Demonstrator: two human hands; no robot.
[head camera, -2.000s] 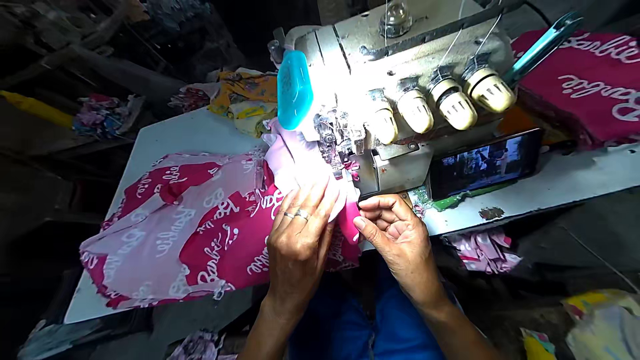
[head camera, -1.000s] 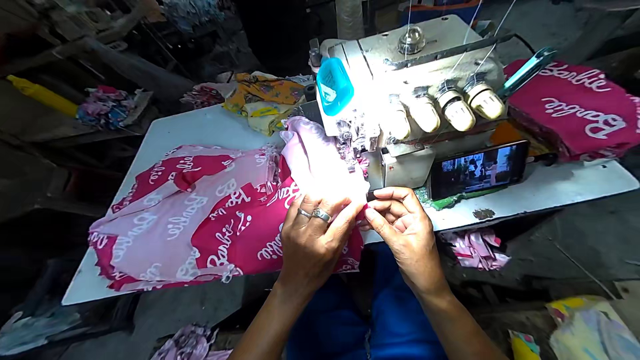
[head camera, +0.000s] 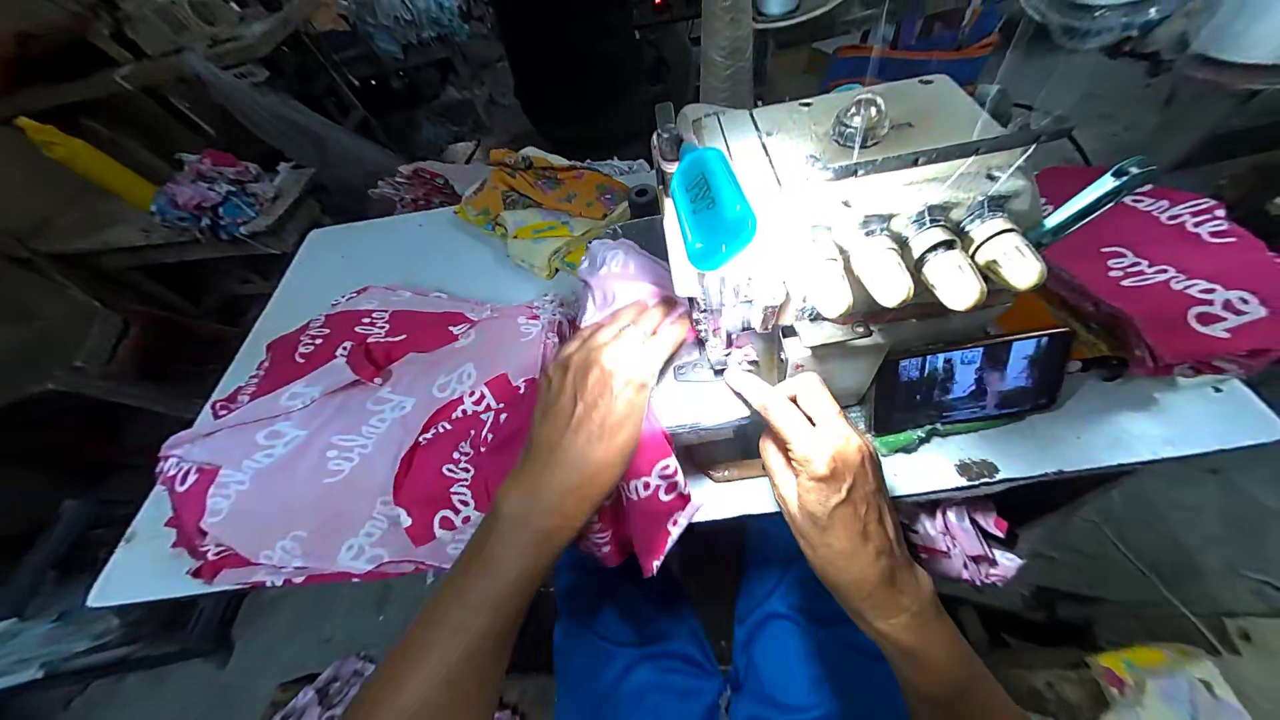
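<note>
An overlock sewing machine (head camera: 790, 200) with a blue plastic guard (head camera: 712, 210) stands on a white table. Pink and magenta printed fabric (head camera: 350, 440) lies in a pile to its left. My left hand (head camera: 600, 400) rests on a light pink piece (head camera: 622, 275) left of the presser foot, fingers somewhat blurred; whether they pinch the cloth cannot be told. With its index finger extended, my right hand (head camera: 825, 460) reaches to the front of the presser foot (head camera: 715, 355), touching a small bit of fabric there. A magenta end of cloth (head camera: 650, 490) hangs over the table's front edge.
A phone (head camera: 970, 380) with a lit screen leans against the machine's right side, with a green item (head camera: 920, 437) before it. Magenta fabric pieces (head camera: 1160, 270) are stacked at the right. Yellow floral cloth (head camera: 545, 205) lies behind the pile. Pink scraps (head camera: 965, 540) hang below the table's front edge.
My hands were close together on the fabric in front of the presser foot; now they are apart, the left further back over the cloth and the right index finger at the foot.
</note>
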